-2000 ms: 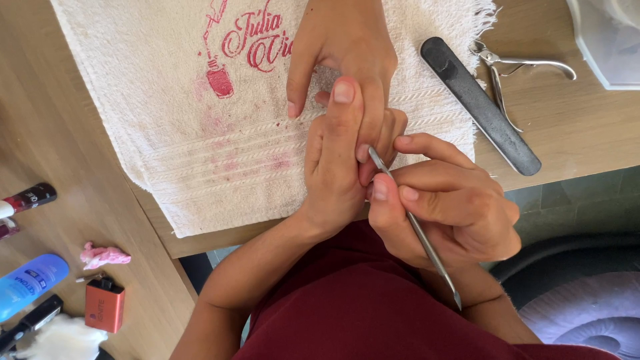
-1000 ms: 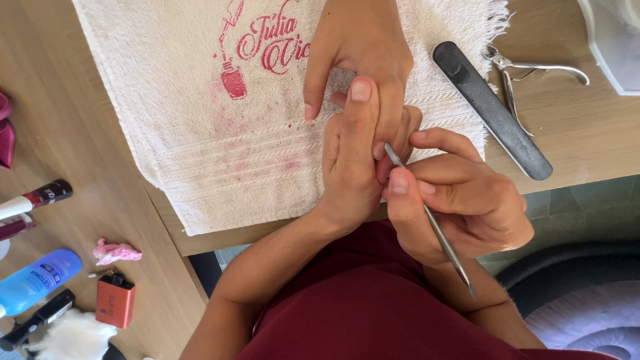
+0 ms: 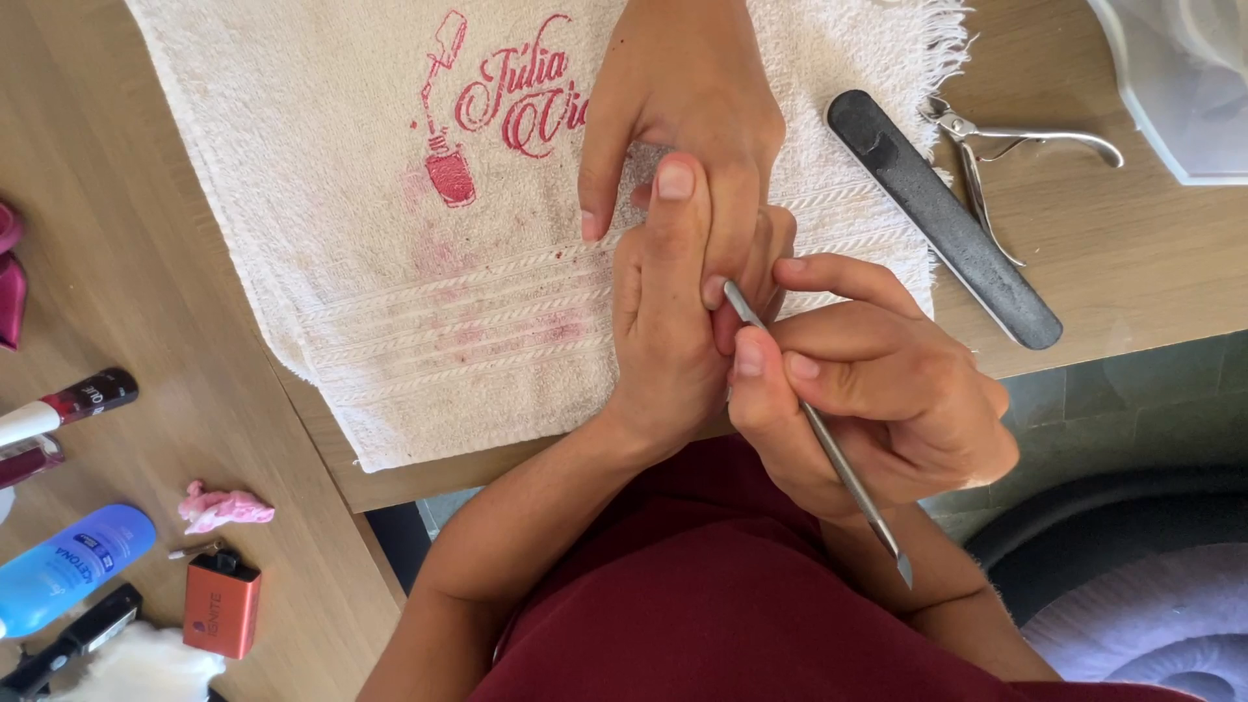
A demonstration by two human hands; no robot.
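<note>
In the middle of the view my left hand (image 3: 673, 312) holds a finger of another person's hand (image 3: 697, 107), which reaches in from the top over the towel. My right hand (image 3: 868, 390) grips a metal cuticle pusher (image 3: 838, 453) between thumb and fingers. Its flat end touches or lies very near the nail of the held finger, and its pointed end slants down over my forearm. Beneath the hands lies a cream towel (image 3: 390, 234) with pink embroidery and pink stains. A black nail file (image 3: 941, 219) rests on the towel's right edge, beside metal cuticle nippers (image 3: 985, 146).
On the left of the wooden table (image 3: 195, 292) are nail polish bottles (image 3: 73, 405), a blue acetone bottle (image 3: 78, 565), a pink crumpled piece (image 3: 224, 507), an orange box (image 3: 222, 604), a black tool (image 3: 78, 639) and white cotton (image 3: 146, 668). A clear plastic container (image 3: 1185, 78) stands top right.
The view has shifted slightly. Both hands keep their hold, and the pusher's flat end stays at the same finger's nail.
</note>
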